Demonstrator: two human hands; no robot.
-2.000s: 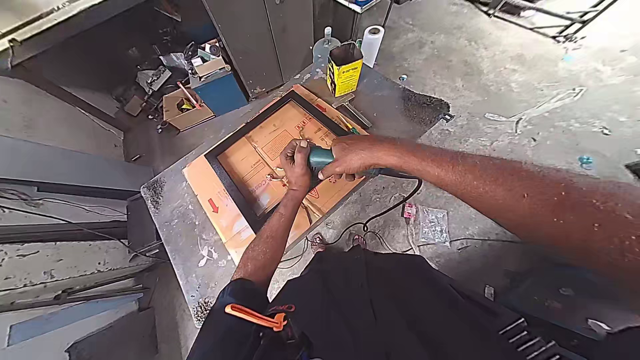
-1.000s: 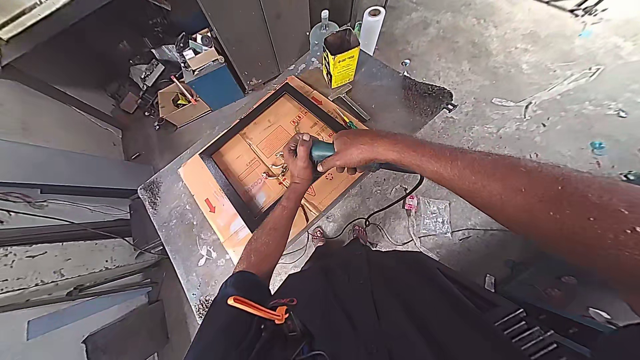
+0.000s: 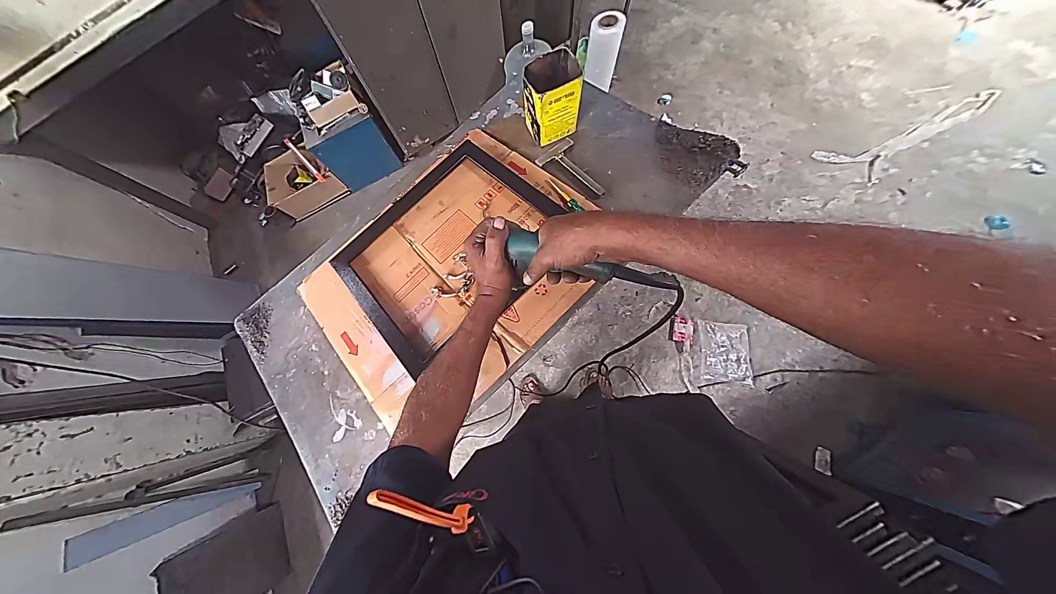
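Note:
A green corded power tool [image 3: 521, 252], its exact kind hidden by the hands, lies over the near right part of a black rectangular frame [image 3: 375, 309]. My right hand [image 3: 569, 247] is closed around its body, with the black cord running off behind. My left hand [image 3: 490, 260] grips the tool's front end. Under the frame is a flattened cardboard sheet [image 3: 342, 334] with red arrows. Brass-coloured metal pieces [image 3: 455, 280] lie inside the frame beside my left hand. A green-handled tool [image 3: 569, 198] rests by the frame's far right side.
On the metal table [image 3: 289, 396] stand a yellow tin [image 3: 553, 111] and a clear bottle [image 3: 525, 58]; near them are a white roll [image 3: 605, 49] and a metal bar [image 3: 573, 169]. An open cardboard box [image 3: 305, 186] sits at the left. A plastic bag [image 3: 726, 353] and cords lie on the floor.

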